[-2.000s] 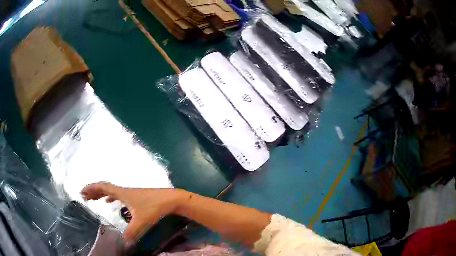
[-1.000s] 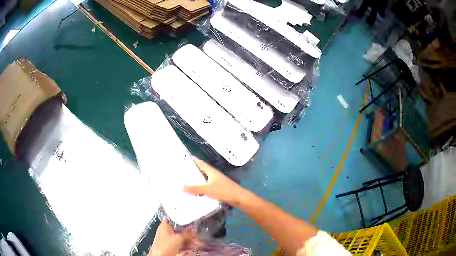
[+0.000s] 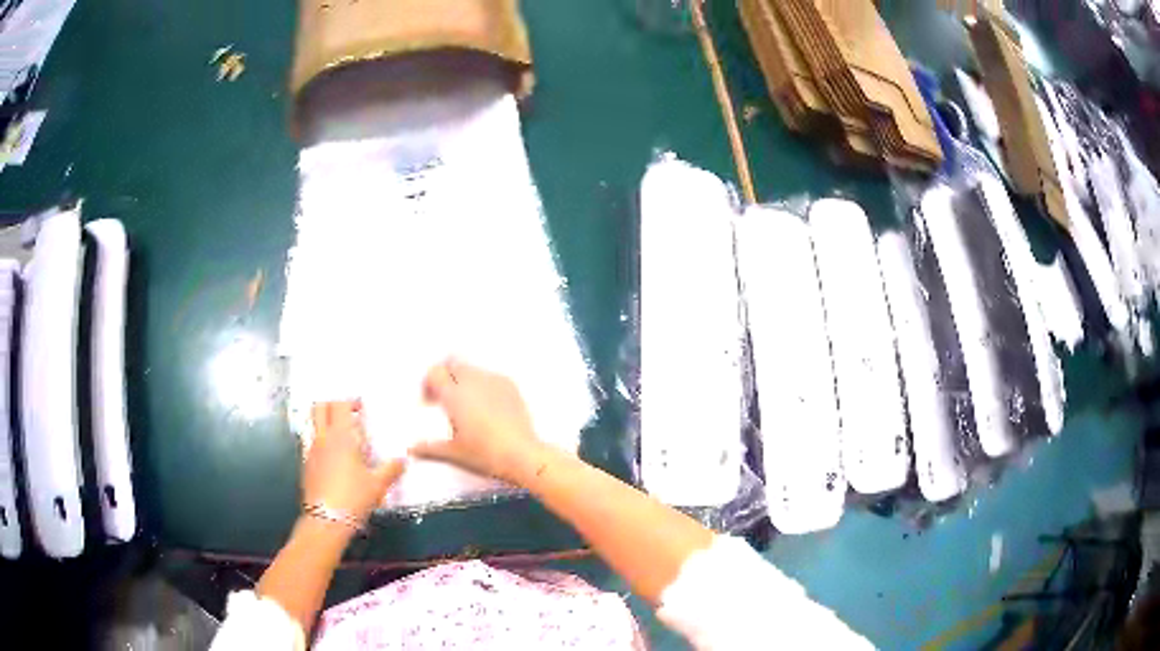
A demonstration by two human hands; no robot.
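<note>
The stack of clear poly bags (image 3: 426, 254) lies glaring white in front of me, its far end inside the open brown carton (image 3: 414, 28). My left hand (image 3: 341, 460) rests on the stack's near left corner, fingers pointing away from me. My right hand (image 3: 481, 422) is on the near middle of the stack, thumb and fingers bent towards the top bag. The glare hides whether either hand pinches any film. A bagged white unit (image 3: 690, 343) lies at the left end of the bagged row, to the right of the stack.
Other bagged units (image 3: 791, 369) lie side by side at right. Unbagged white units (image 3: 112, 382) stand at far left. Flattened cartons (image 3: 846, 76) and a thin wooden strip (image 3: 725, 102) are at the upper right. The table's near edge runs just in front of me; blue-green floor shows at lower right.
The view has turned left. The white unit that my hands held over the stack has left them, and the bagged row has one more unit at its left end. Both hands are now on the bags.
</note>
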